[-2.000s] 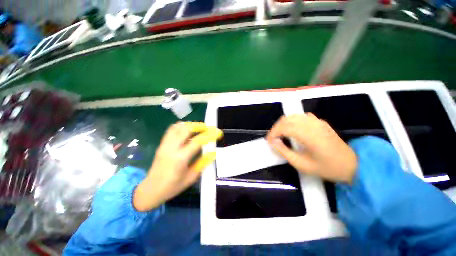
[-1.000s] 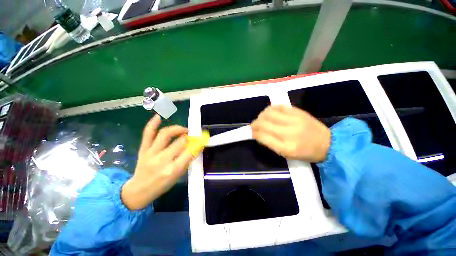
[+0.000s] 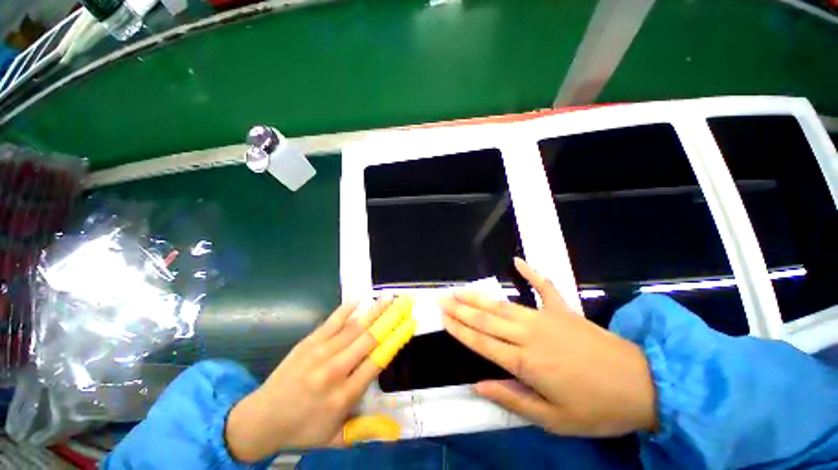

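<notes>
A white foam tray holds three glossy black tablets, one per pocket. A white wipe lies flat on the left tablet, near its lower half. My left hand, with yellow finger cots, presses its fingertips on the left end of the wipe. My right hand lies with its fingers flat on the wipe's right end. The middle tablet and the right tablet are untouched.
A small whitish bottle with a shiny metallic top stands left of the tray's far corner. Crumpled clear plastic and a dark red stack lie at left. A green conveyor belt runs behind, crossed by a grey post.
The wipe, stretched between my hands before, is now flat on the left tablet. Both hands have moved down toward the tray's near edge, fingers flattened. The view has shifted slightly.
</notes>
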